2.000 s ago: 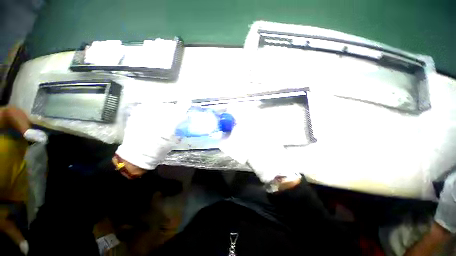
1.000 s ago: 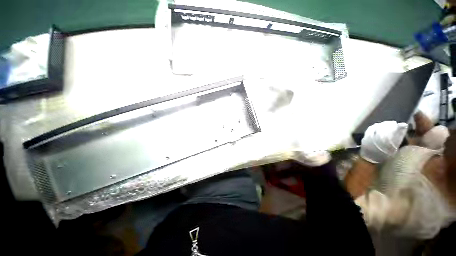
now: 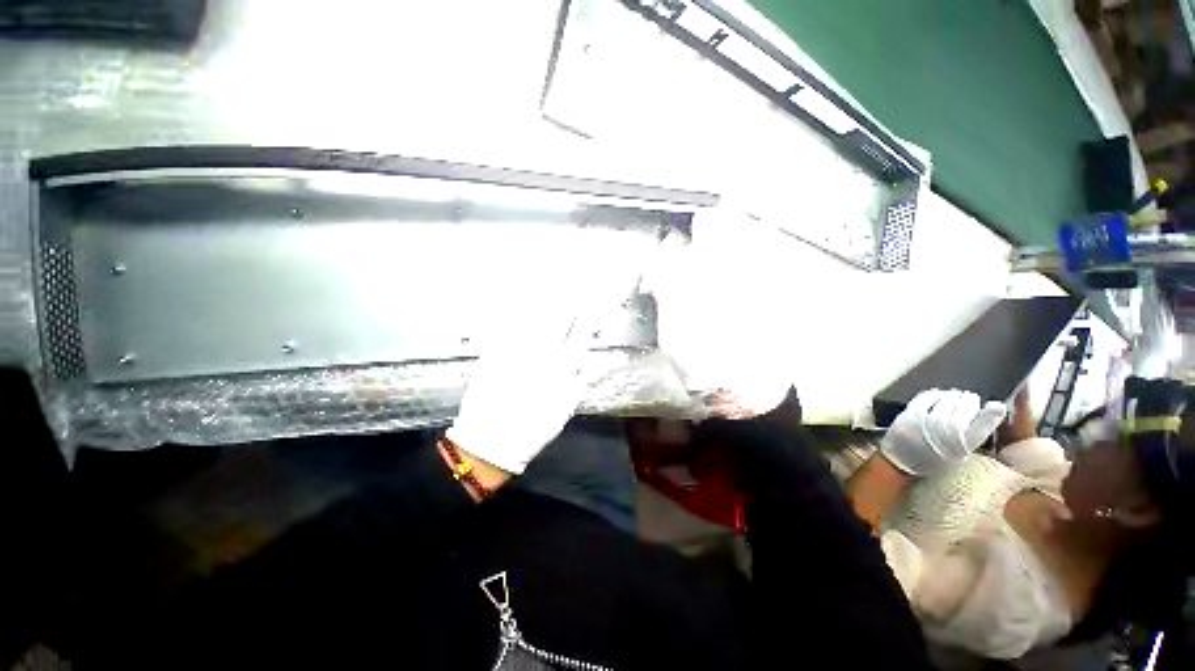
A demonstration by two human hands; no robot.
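A long open chassis (image 3: 249,282), silver-grey inside with a black rim, lies on bubble wrap (image 3: 262,413) that shows crumpled along its near side. My left hand (image 3: 524,393), in a white glove, reaches over the chassis's near right part. My right hand (image 3: 734,315), also white-gloved, is at the chassis's right end. Both gloves blend into the overexposed bench, so finger positions and what they hold cannot be told.
A second chassis (image 3: 734,144) lies farther back, before the green mat (image 3: 930,92). At the right, a neighbouring person's gloved hand (image 3: 944,430) is at a black sheet (image 3: 983,351). A blue-and-silver cylinder (image 3: 1096,244) is behind it.
The view has turned right. My left hand has come into view over the near chassis, and my right hand has moved to its right end. The parts tray has left view.
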